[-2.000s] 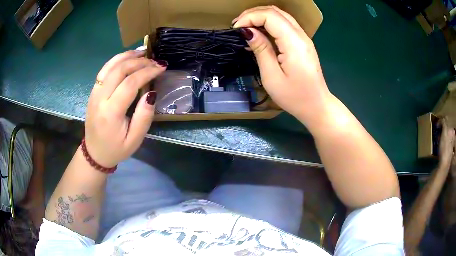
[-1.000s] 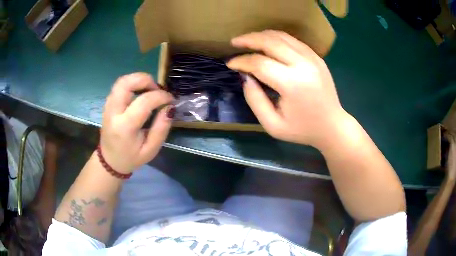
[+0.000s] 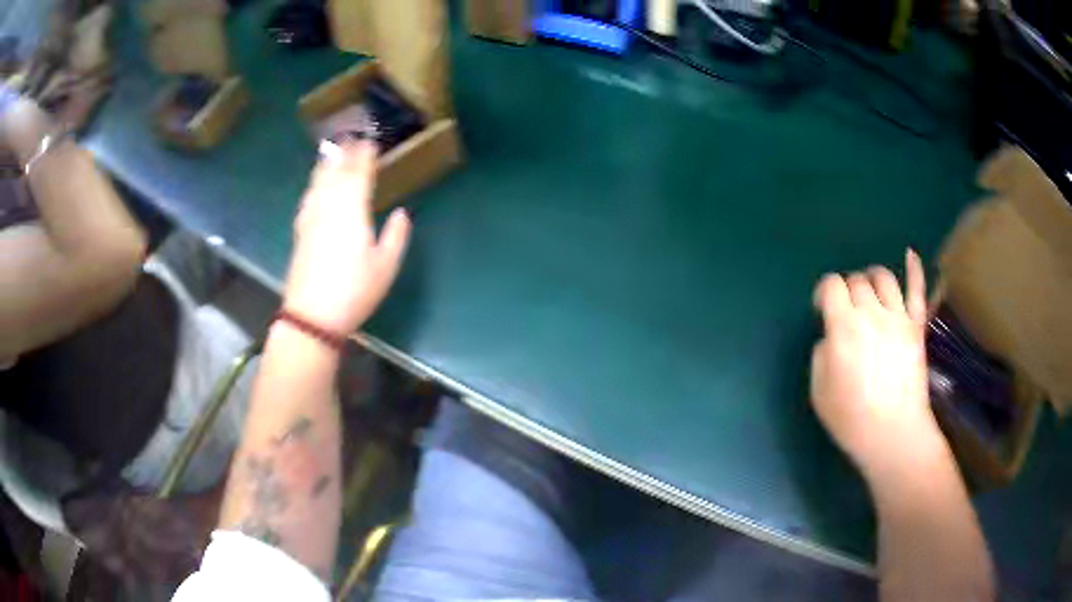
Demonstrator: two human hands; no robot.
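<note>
An open brown carton (image 3: 421, 165) stands on the table at the left, lid up, with a dark bundle and a greyish bagged item inside. My left hand (image 3: 341, 241) is at its near side, fingertips at the near left wall, thumb spread, holding nothing. A second open brown carton (image 3: 987, 453) stands tilted in view at the right, with black cable (image 3: 970, 365) inside. My right hand (image 3: 872, 365) is beside its left wall, blurred, fingers bent and slightly apart, with nothing seen in it. Whether it touches the carton is unclear.
The dark green table (image 3: 623, 271) has a curved light edge. Another open carton (image 3: 206, 118) stands farther left, near a neighbouring worker's arm (image 3: 71, 235). A blue bin (image 3: 588, 26), loose cables and a black unit (image 3: 1029, 100) are at the far side.
The view has swung left. My hands have moved far apart. The carton between them now shows at the right, beside my right hand; my left hand has reached another carton at the left.
</note>
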